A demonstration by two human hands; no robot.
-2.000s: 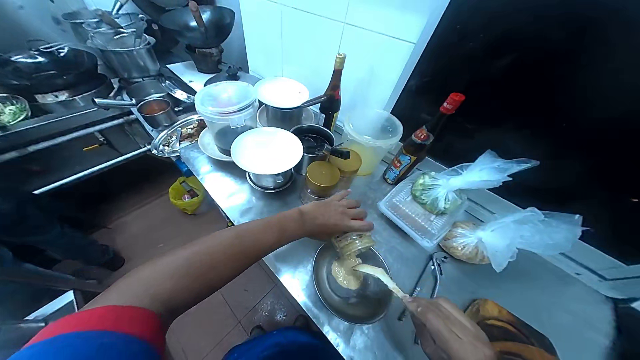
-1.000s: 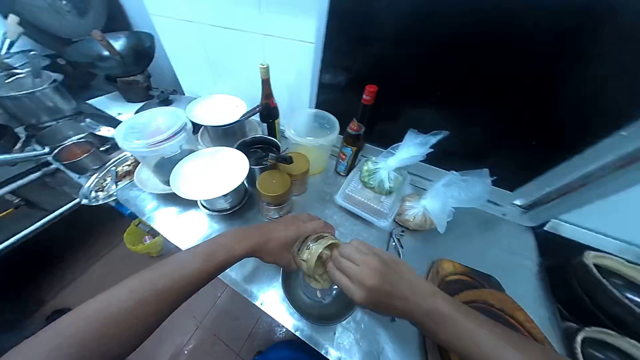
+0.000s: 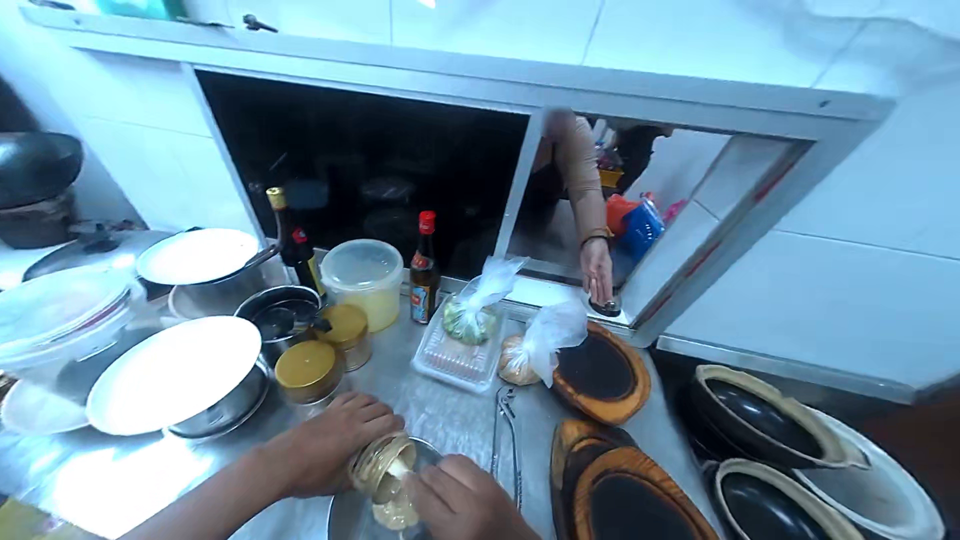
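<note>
My left hand (image 3: 346, 442) holds a glass jar (image 3: 375, 474) tipped on its side, its mouth facing right. Pale, thick paste (image 3: 396, 514) hangs at the mouth, above a round metal bowl (image 3: 341, 517). Close to the opening, my right hand (image 3: 469, 499) grips a light-coloured utensil (image 3: 397, 469) whose end is inside the jar; most of its handle is hidden by the fingers. Two gold-lidded jars (image 3: 306, 365) stand behind my left hand. Metal tongs (image 3: 506, 435) lie on the steel counter to the right of the bowl.
Plate-covered pots (image 3: 178, 375) and a lidded plastic tub (image 3: 363, 281) stand at left and back. Sauce bottles (image 3: 424, 274), tied bags (image 3: 471, 315) and wooden boards (image 3: 600, 375) line the counter. Through the hatch, another person's hand (image 3: 597, 266) reaches a small object on the sill. Dark oval dishes (image 3: 761, 416) sit right.
The view has swung right and up, bringing the hatch and the other person's arm in. My right hand held the utensil over the bowl two seconds ago; now its end is in the jar.
</note>
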